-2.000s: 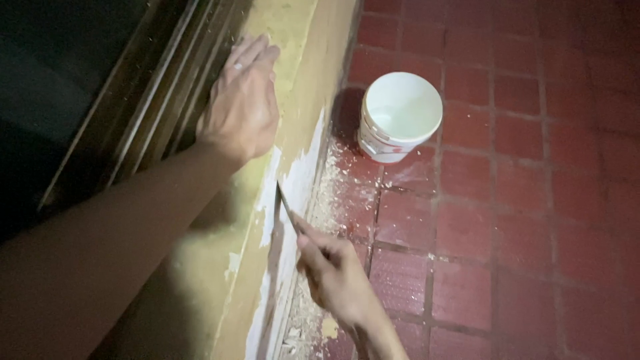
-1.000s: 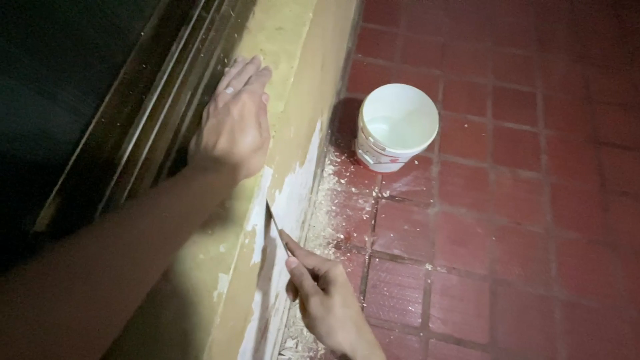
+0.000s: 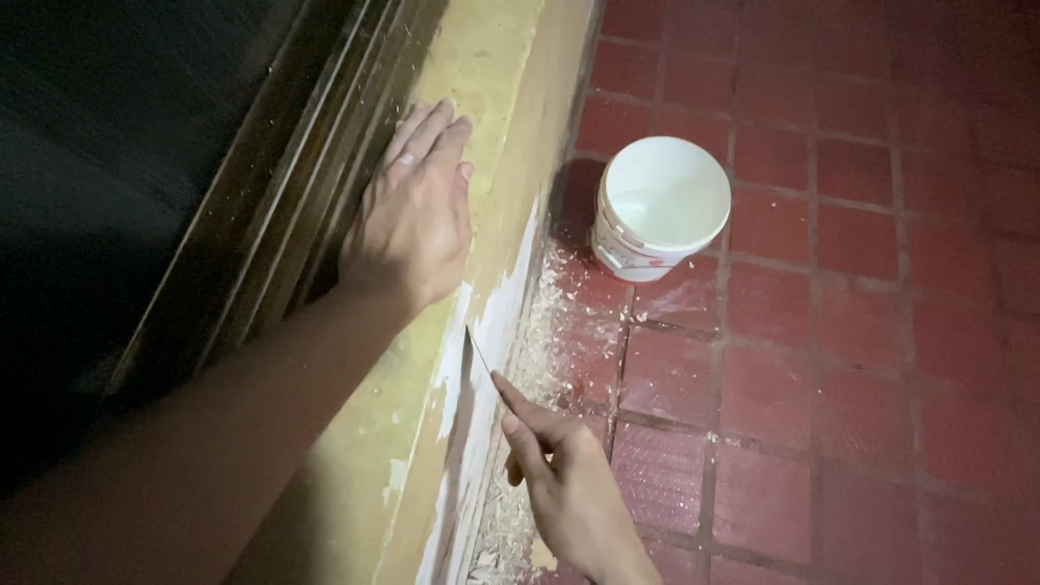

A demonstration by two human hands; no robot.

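Observation:
My left hand lies flat, palm down, on top of a yellow painted ledge, with a ring on one finger. Below and right of it, my right hand grips a thin metal scraping blade; its handle is hidden in the fingers. The blade's tip meets the ledge's edge, where the paint is gone and a white layer shows. A white plastic bucket holding cloudy liquid stands on the floor to the right.
Paint flakes lie thickly along the foot of the ledge and scatter over the red tile floor. On the left, a dark grooved frame runs beside the ledge, with a dark surface beyond it.

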